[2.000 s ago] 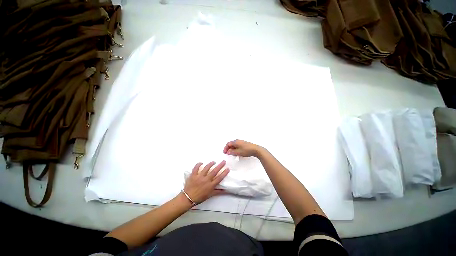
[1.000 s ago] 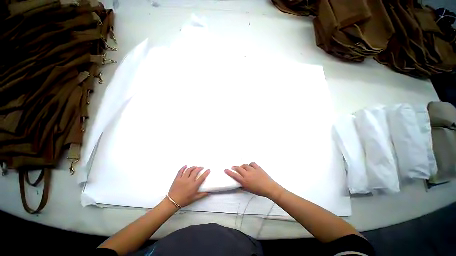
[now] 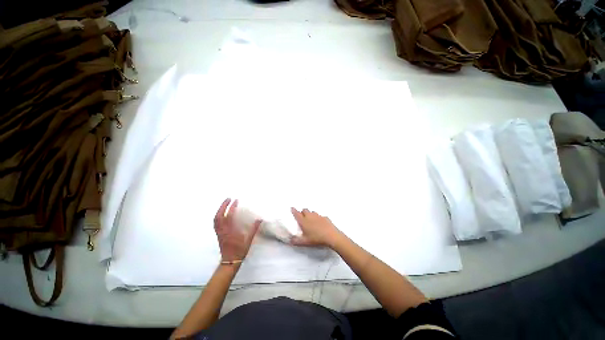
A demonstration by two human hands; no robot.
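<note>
A wide stack of white tissue paper [image 3: 285,133] lies flat on the white table in front of me. A small white paper pad [image 3: 275,229] lies near its front edge, between my hands. My left hand [image 3: 233,234] is on the pad's left end, thumb on the near side and fingers raised at the far side. My right hand [image 3: 314,229] grips the pad's right end. Part of the pad is hidden by my fingers, and its far side blends into the bright sheets.
A row of finished white pads [image 3: 487,179] lies at the right, beside a beige pouch [image 3: 578,169]. Brown bags with gold clips [image 3: 53,133] overlap at the left, with a strap loop hanging at the front. More brown bags [image 3: 458,33] are piled at the far right.
Both hands were pressing on the pad from the near side; now my left hand is turned more upright at its left end and my right hand pinches its right end. The view has shifted slightly.
</note>
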